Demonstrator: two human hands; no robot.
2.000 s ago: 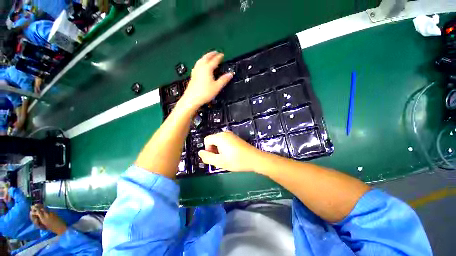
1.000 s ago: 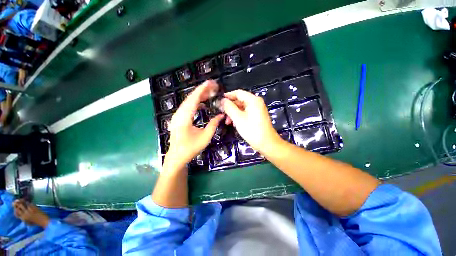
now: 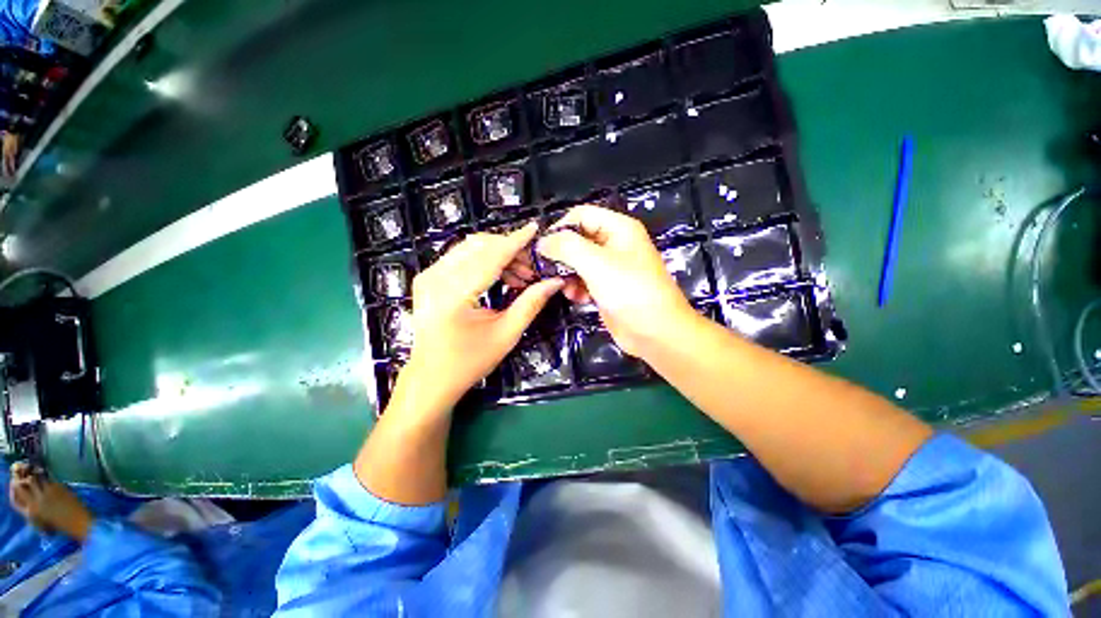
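A large glossy black blister tray (image 3: 715, 115) lies on the green bench in front of me. Square dark modules sit in pockets on its left side and along its back row, such as one module (image 3: 491, 122). Pockets on the right hold only small white specks. My left hand (image 3: 473, 293) and my right hand (image 3: 610, 272) meet above the tray's middle. Both hold one small dark module (image 3: 558, 254) between their fingertips, and the fingers partly hide it. My forearms and hands cover some pockets behind them.
A blue pen-like stick (image 3: 896, 222) lies right of the tray. A loose module (image 3: 299, 134) is on the green conveyor beyond the white rail (image 3: 217, 238). A black box (image 3: 48, 354) stands far left, near another person's hands (image 3: 48, 501). Clear tubing (image 3: 1041, 290) and white crumpled material (image 3: 1075, 42) are at right.
My left hand has come back from the tray's rear edge to meet my right hand over the middle, around a module. The view has shifted, and fewer loose modules show on the conveyor.
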